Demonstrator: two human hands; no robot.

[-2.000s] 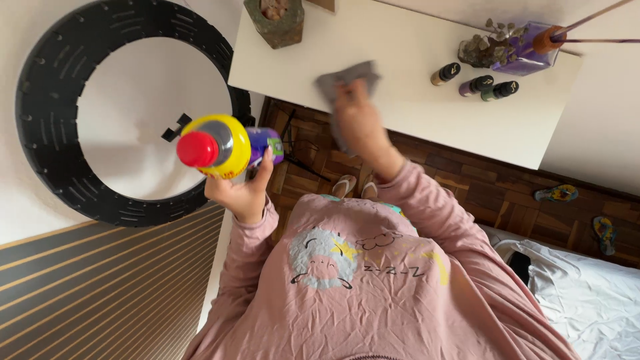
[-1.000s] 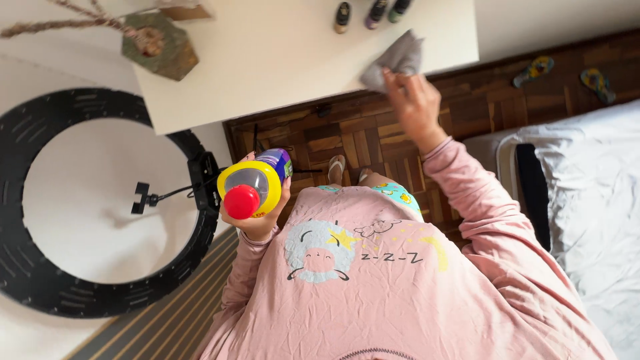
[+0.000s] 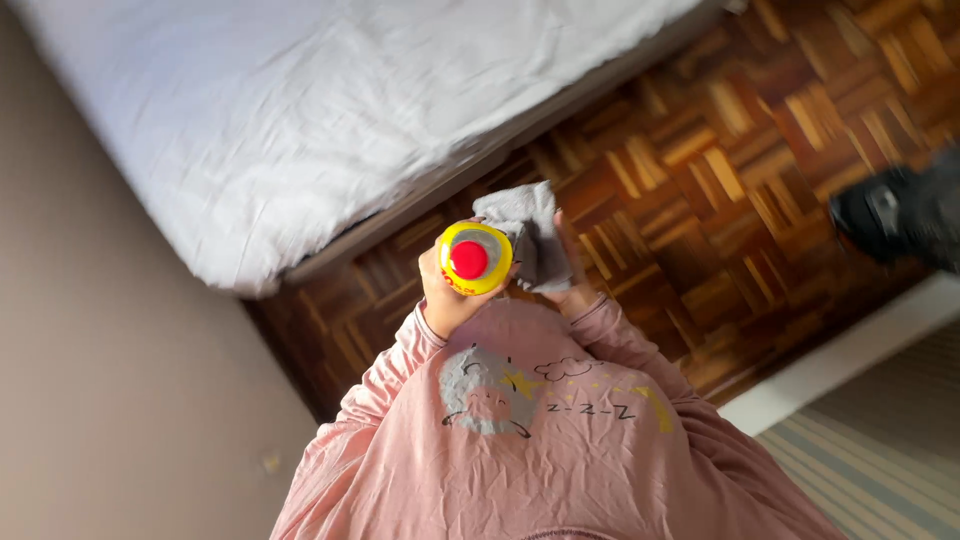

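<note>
My left hand (image 3: 444,294) is wrapped around a bottle (image 3: 485,283) with a yellow top and a red cap, seen from above; the lower part of the bottle is hidden. Close on its right, my right hand (image 3: 571,289) holds a folded grey cloth (image 3: 551,259). The cloth spreads upward behind the bottle and hides most of that hand's fingers. Both hands are in front of my chest, over the parquet floor.
A bed with a rumpled white sheet (image 3: 300,105) lies ahead, at the upper left. Dark wooden parquet (image 3: 675,202) runs beside it. A blurred black object (image 3: 885,214) is at the right edge. A plain wall (image 3: 135,337) stands at the left.
The view has turned strongly from the white table and ring light to the bed. My right hand has come off the table with the cloth and is now beside the bottle in my left hand.
</note>
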